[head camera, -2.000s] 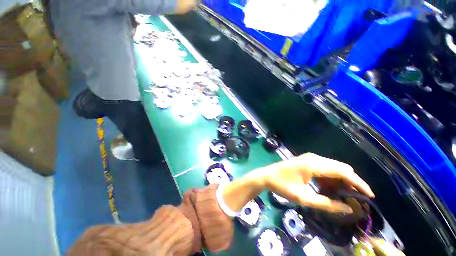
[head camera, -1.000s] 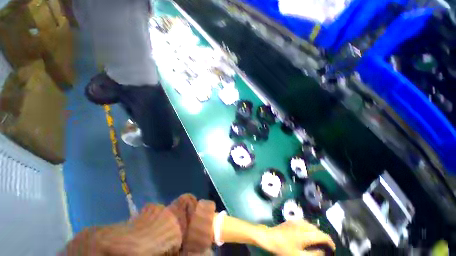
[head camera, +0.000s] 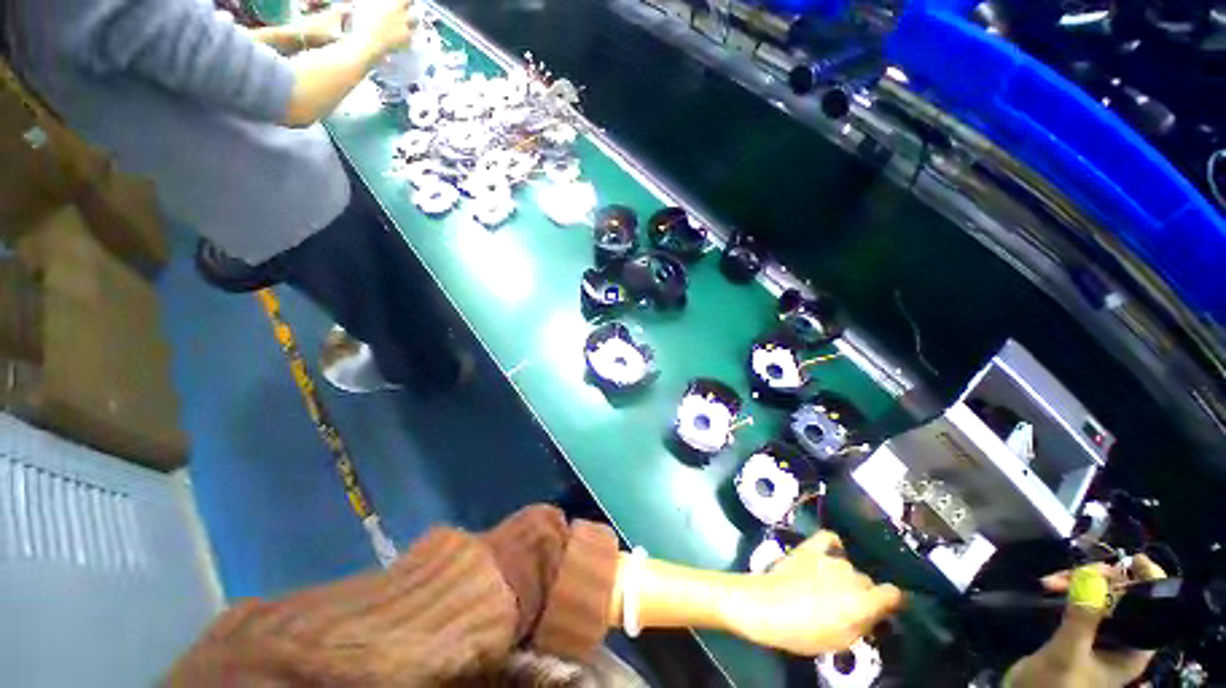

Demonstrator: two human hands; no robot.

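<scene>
My left hand (head camera: 818, 594) is at the lower middle, fingers bent together beside fitted housings; whether it holds anything small cannot be told. Part of a white-faced unit (head camera: 850, 664) shows just below it. My right hand (head camera: 1076, 652) is at the lower right edge, wrapped around a dark tool that looks like the electric screwdriver (head camera: 1150, 605), with a yellow fitting (head camera: 1089, 587) at the fingers. Black housings with pale motor plates (head camera: 703, 421) lie in a loose row on the green bench (head camera: 551, 390). The screw feeder (head camera: 941, 464) stands between my hands, its small tray facing left.
Empty black housings (head camera: 655, 280) stand behind the row. Pale motor plates (head camera: 491, 135) are heaped farther back. A dark channel (head camera: 807, 202) and blue bins (head camera: 1049, 108) run along the right. A person in grey (head camera: 202, 148) works at the upper left. Cardboard boxes (head camera: 81, 296) are at far left.
My left hand, earlier on a dark unit, is now near the feeder tray, slightly higher than one second ago. My right hand has come into view around the dark tool. The view has shifted.
</scene>
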